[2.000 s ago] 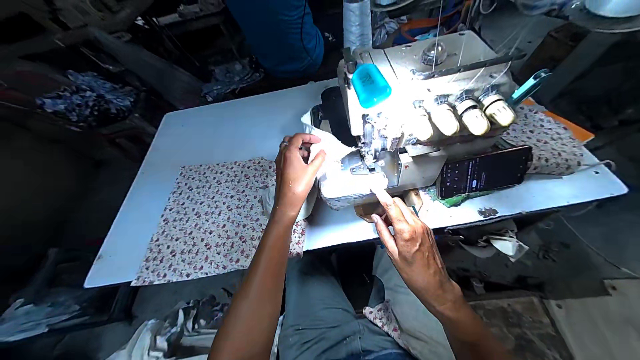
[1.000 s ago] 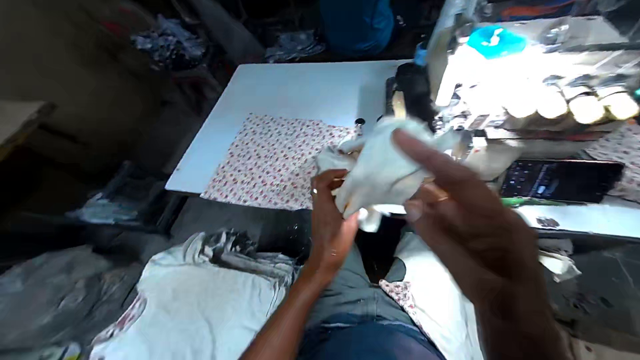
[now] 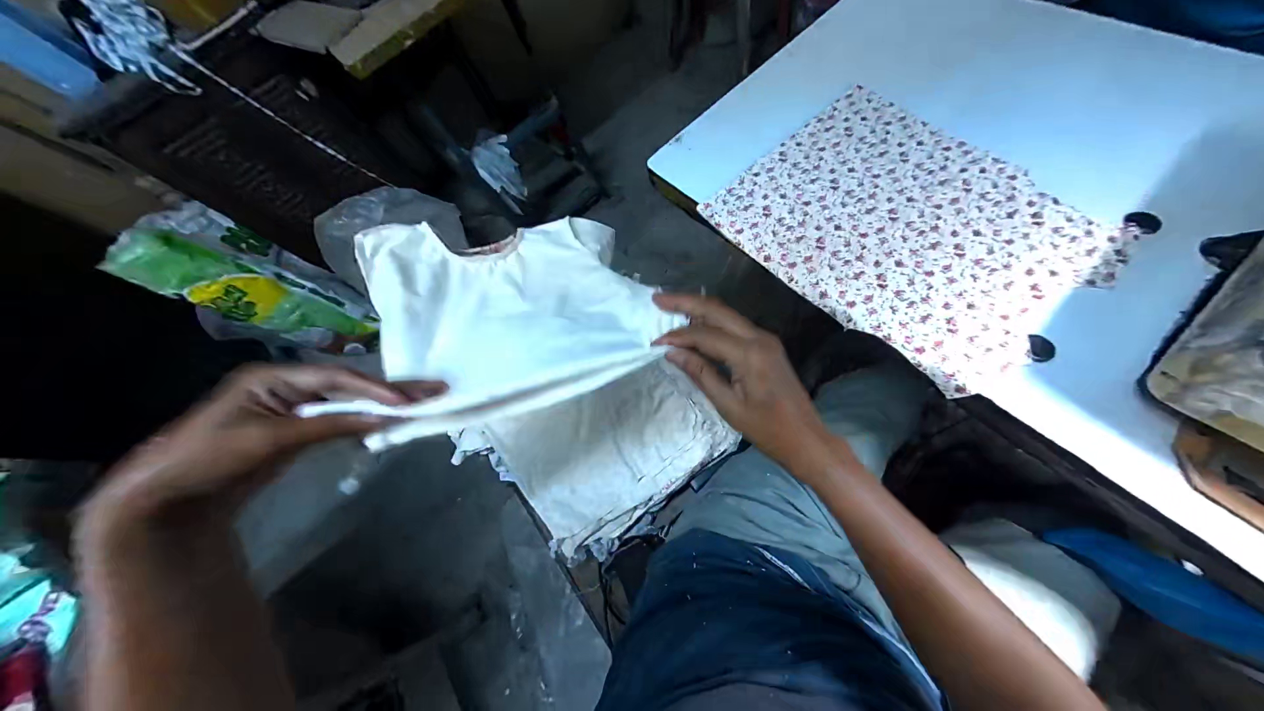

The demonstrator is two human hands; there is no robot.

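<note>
A small white fabric top with a floral lining showing at its neck opening is stretched between my two hands over a stack of white fabric pieces. My left hand, somewhat blurred, pinches the near edge of the top at its left corner. At the right side of that edge, my right hand has the cloth between thumb and fingers. Part of the stack is hidden under the top.
A floral-print fabric piece lies on the white sewing table at the right. Part of a machine shows at the right edge. A green and yellow plastic bag and a dark carved wooden piece of furniture are at the left.
The view has swung far left from the sewing machine. My hands have moved left from the machine with white cloth; it was bunched between them one second ago and is now spread out.
</note>
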